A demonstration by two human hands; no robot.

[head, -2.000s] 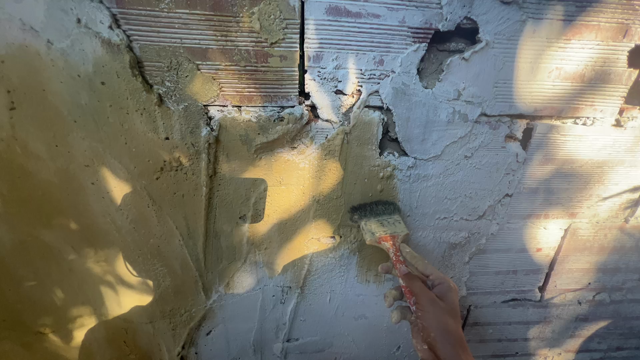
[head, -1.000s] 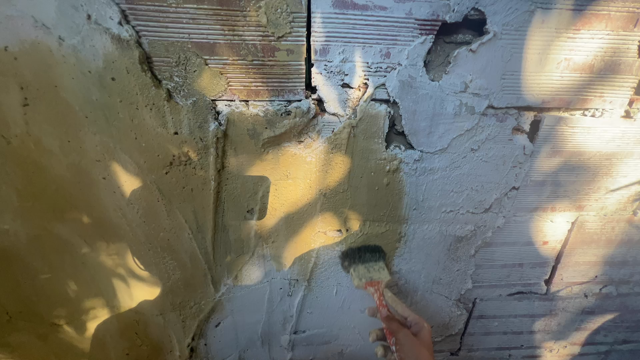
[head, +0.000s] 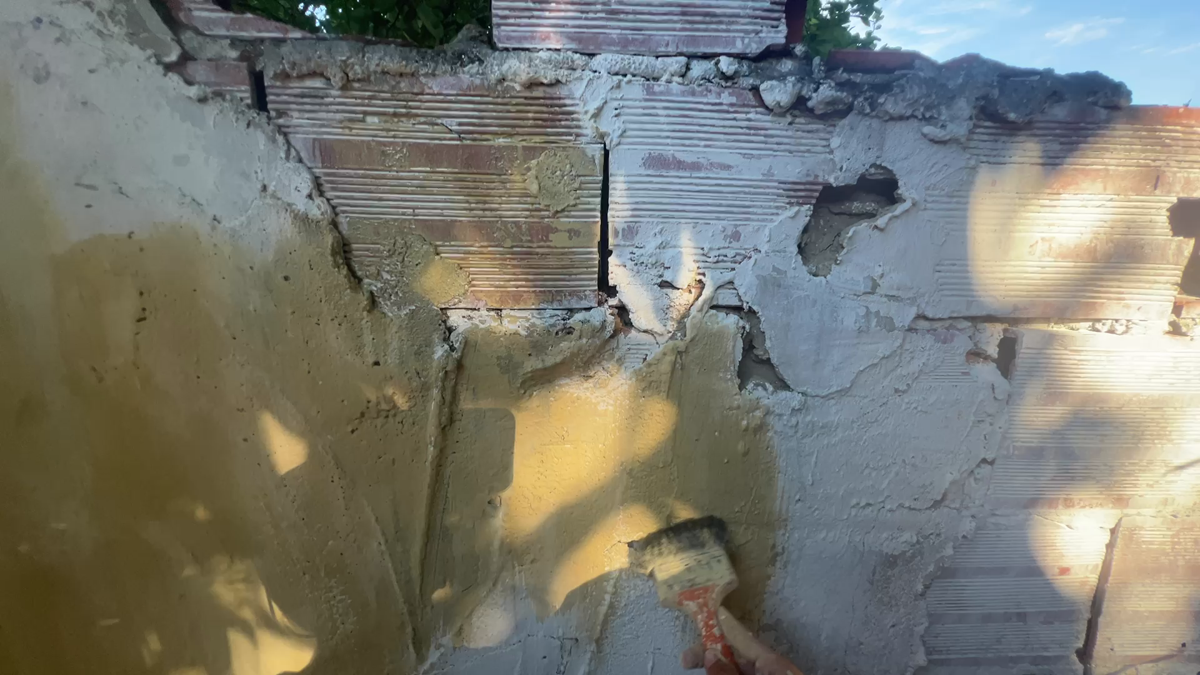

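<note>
My right hand [head: 750, 652], partly cut off by the lower edge of the head view, holds a paintbrush [head: 698, 572] by its worn red handle. The brush points up, its dark, wet-looking bristle tips against or very near the wall. Around and left of it, yellow-ochre paint [head: 712, 441] covers rough plaster, with sunlit patches on it. Greyish-white plaster [head: 862, 497] lies to the right of the painted part. My left hand is not in view.
Ribbed hollow clay bricks [head: 469, 159] show above and at the right. A broken hole [head: 848, 220] and a smaller gap [head: 757, 356] open in the plaster. Crumbly mortar [head: 1022, 86] tops the wall, with green leaves [head: 375, 21] and sky behind.
My right hand and the brush have moved down the wall from the right edge of the ochre patch. The view has tilted up and now takes in the wall's top.
</note>
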